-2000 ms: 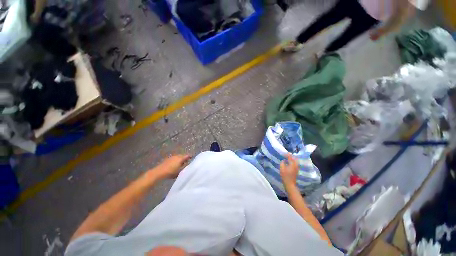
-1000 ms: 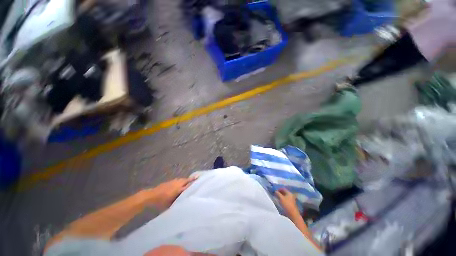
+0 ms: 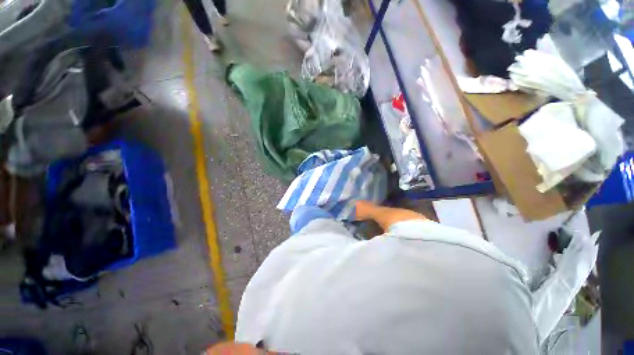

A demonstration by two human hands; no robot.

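Note:
The blue-and-white striped bag (image 3: 328, 182) is just in front of my body, low by the floor, against the near edge of the green woven sack (image 3: 302, 118). My right hand (image 3: 363, 211) is at the near right side of the striped bag and grips its edge; my fingertips are partly hidden. The green sack lies limp and crumpled on the floor. My left hand is not in view. A blurred skin-coloured patch shows at the bottom edge, too unclear to name.
A blue plastic crate (image 3: 154, 201) with dark cloth is at left, past the yellow floor line (image 3: 201, 166). Clear plastic bags (image 3: 337, 52) lie beyond the sack. At right, a blue-framed table (image 3: 448, 190) and an open cardboard box (image 3: 518, 166) with white fabric pieces (image 3: 559, 142). A person's legs (image 3: 201, 17) show at the top.
The view has swung to the right, so the bag and sack sit further left and the right-hand table shows more. My left hand has left the picture. My right hand remains at the striped bag.

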